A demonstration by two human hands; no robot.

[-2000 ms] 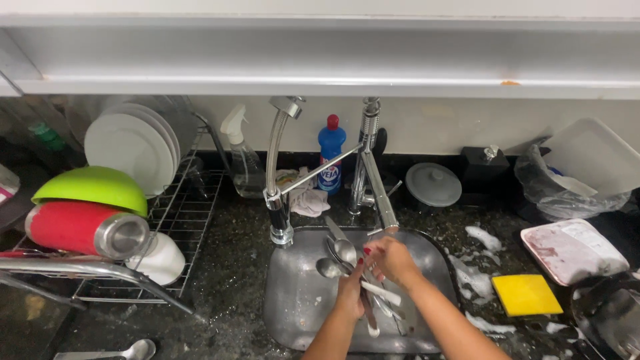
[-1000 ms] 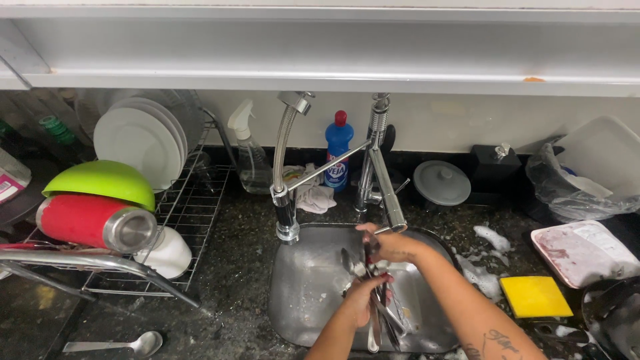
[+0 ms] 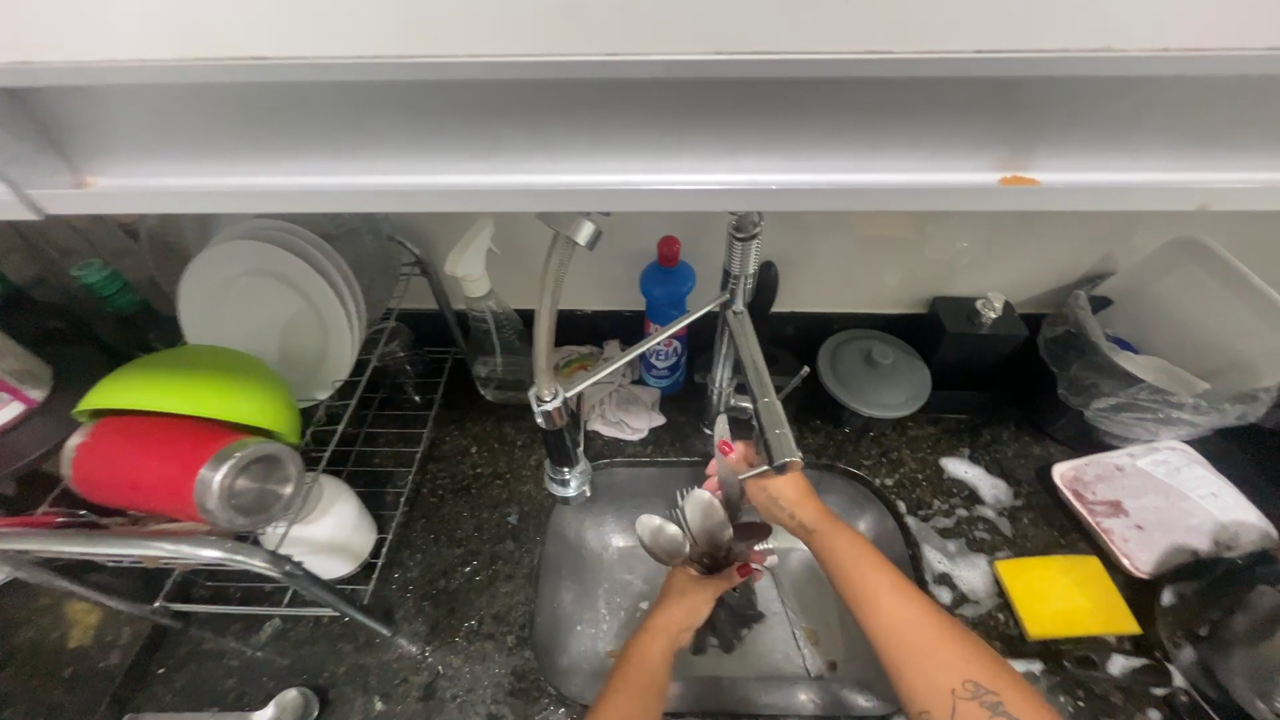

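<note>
My left hand (image 3: 695,595) grips a bunch of metal cutlery over the steel sink basin (image 3: 570,620), with spoons (image 3: 708,520) and forks pointing up and away from me. Just beyond it, my right hand (image 3: 745,475) is closed around a table knife (image 3: 727,465) held upright under the faucet's spout (image 3: 768,400). The spout partly hides my right fingers. Another thin piece of cutlery (image 3: 798,625) lies in the basin to the right of the bunch. The pull-down spray hose (image 3: 550,330) hangs at the basin's left rear.
Left, a wire dish rack (image 3: 410,430) holds plates (image 3: 265,320), a green bowl (image 3: 190,390), a red flask (image 3: 150,470) and a white cup (image 3: 330,530). Behind stand a spray bottle (image 3: 495,340) and blue cleaner bottle (image 3: 667,310). Right are a yellow sponge cloth (image 3: 1065,597), suds and a wrapped tray (image 3: 1165,505).
The cutlery in my left hand now stands with its spoon bowls and fork tines upward, gathered in a bunch. My right hand now holds a knife up under the spout.
</note>
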